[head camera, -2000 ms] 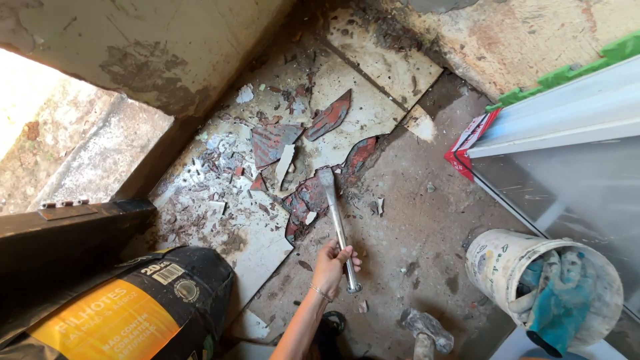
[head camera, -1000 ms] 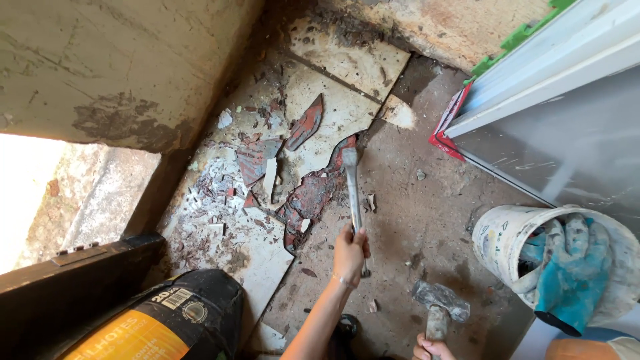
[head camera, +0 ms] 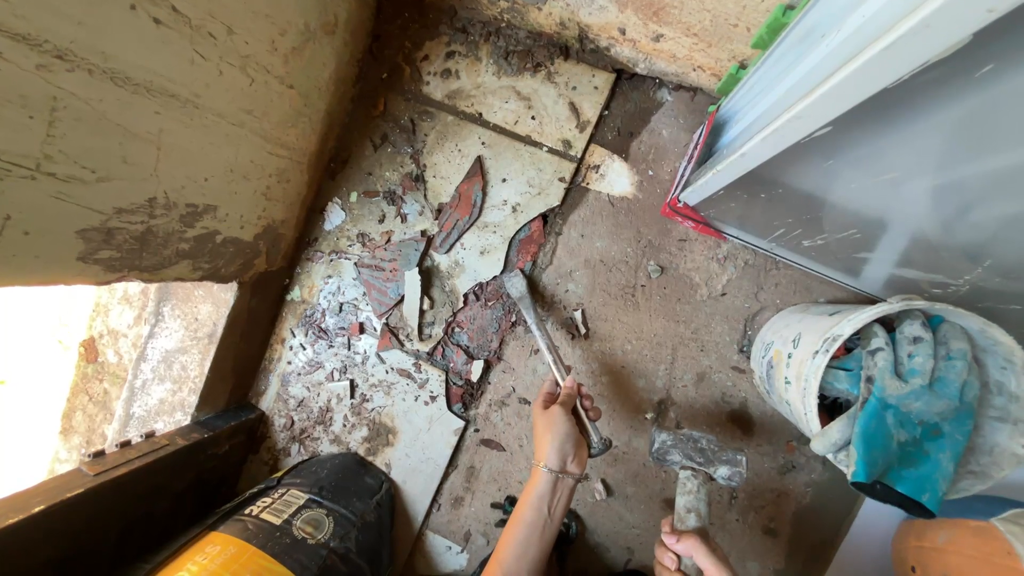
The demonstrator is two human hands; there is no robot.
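Note:
A metal cold chisel (head camera: 546,338) is held by my left hand (head camera: 562,428) near its struck end. Its flat blade rests against the broken edge of the floor tile (head camera: 500,196), by the exposed red and grey base. At the bottom, my right hand (head camera: 690,552) grips the handle of a club hammer (head camera: 698,458), whose head is a short way right of the chisel's end, not touching it. Broken tile shards (head camera: 462,206) lie on the tile beside smaller chips.
A white bucket (head camera: 788,360) with teal work gloves (head camera: 916,400) stands at the right, below a grey panel (head camera: 896,184) with a white frame. A black and yellow bag (head camera: 344,504) lies at the lower left, near a dark frame (head camera: 128,480). Walls (head camera: 160,136) rise behind.
My right hand, not visible two seconds ago, came into view on the hammer handle by one second ago. The hammer is now nearer the chisel's end.

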